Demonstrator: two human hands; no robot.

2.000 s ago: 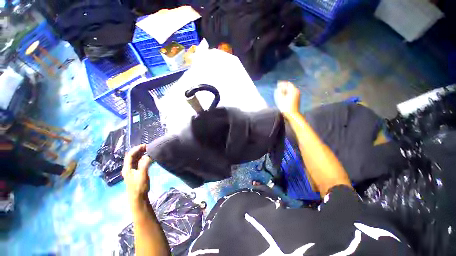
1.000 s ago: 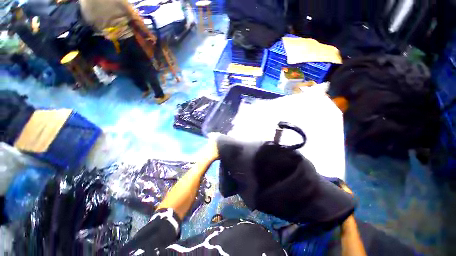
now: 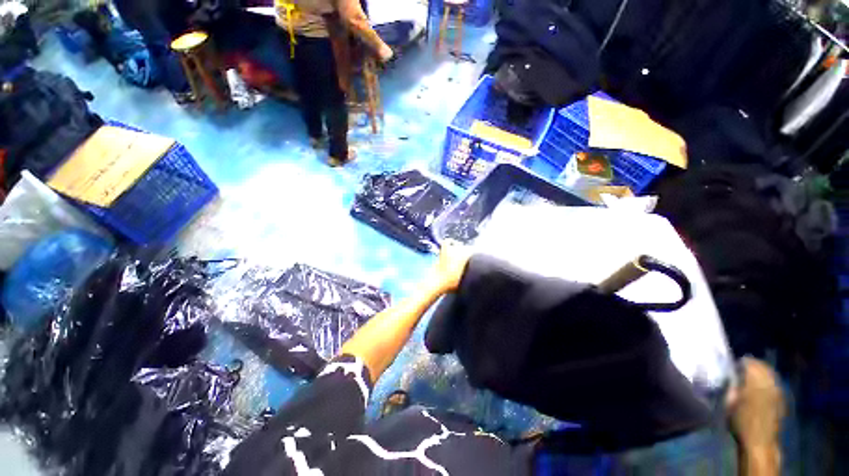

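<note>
A dark matte jacket (image 3: 568,349) hangs on the pole in front of me, its shoulders spread to both sides. The pole's dark curved hook (image 3: 668,284) pokes up above the collar. My left hand (image 3: 451,267) is closed at the jacket's left shoulder edge, its fingertips partly lost in glare. My right hand (image 3: 759,404) is blurred, just beyond the jacket's right shoulder; whether it holds thin film or cloth cannot be told. A white sheet (image 3: 596,244) lies behind the jacket over a dark slotted basket (image 3: 465,209).
Shiny bagged garments lie on the blue floor (image 3: 303,311), beyond the basket (image 3: 402,206) and heaped at left (image 3: 102,372). Blue crates stand at left (image 3: 177,191) and behind (image 3: 484,139). Dark garments (image 3: 745,251) are piled at right. A person (image 3: 316,70) stands near stools.
The view has swung left, bringing the bagged heap and the person into view. My right hand has moved from above the shoulder to outside its right edge. My left hand remains at the left shoulder.
</note>
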